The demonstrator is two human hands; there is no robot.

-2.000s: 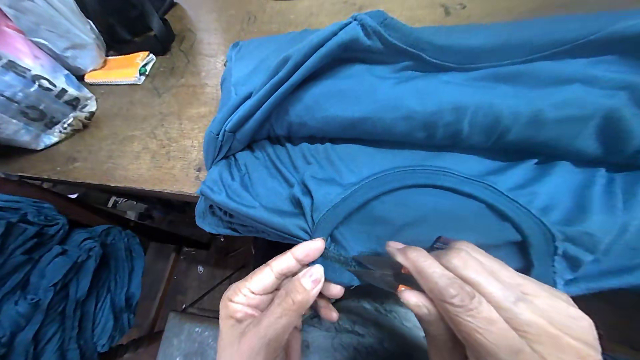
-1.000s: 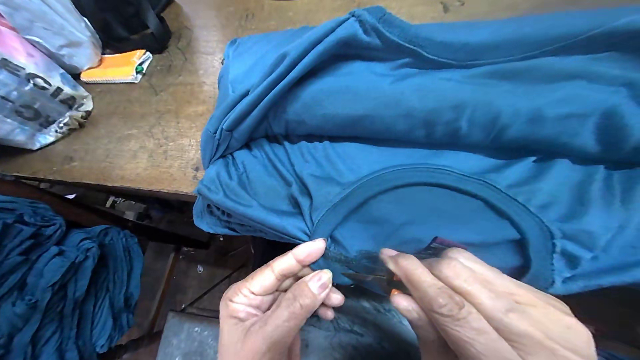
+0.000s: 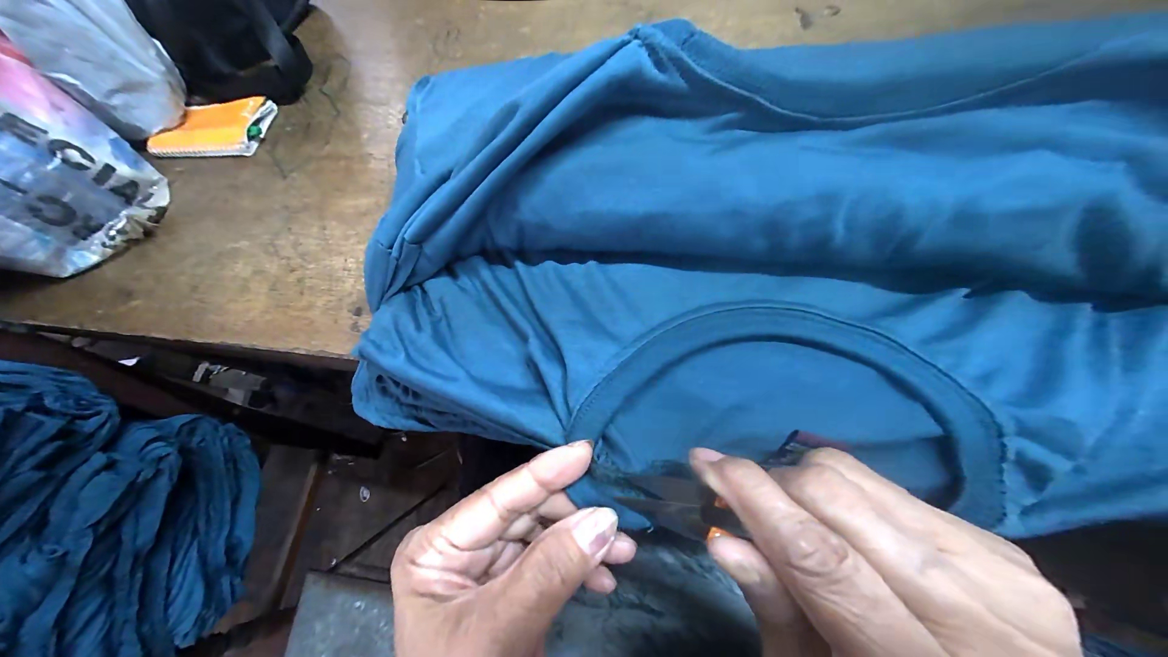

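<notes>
A blue knit garment [image 3: 566,365] hangs over the table's front edge, its round ribbed neckband [image 3: 776,321] facing me. At the band's left end, my left hand [image 3: 511,557] pinches the fabric edge between fingers and thumb. My right hand [image 3: 876,557], just to the right, closes around a small tool [image 3: 675,497] with a dark, blurred blade and orange bits showing at the fingertips; its exact kind is unclear. The blade points left, toward the pinched edge. Inside the neck opening, a dark reddish label [image 3: 808,441] shows partly behind my right hand.
More blue fabric [image 3: 821,173] lies folded on the wooden table [image 3: 246,246]. Plastic bags [image 3: 82,182], a black bag [image 3: 228,46] and an orange packet [image 3: 210,128] stand at the upper left. Bunched blue cloth [image 3: 119,520] is at the lower left. A dark grey surface [image 3: 342,616] lies below my hands.
Both hands stay at the left end of the neckband. The small tool has shifted slightly in my right fingers, and its blade shows differently. The garment lies much as before.
</notes>
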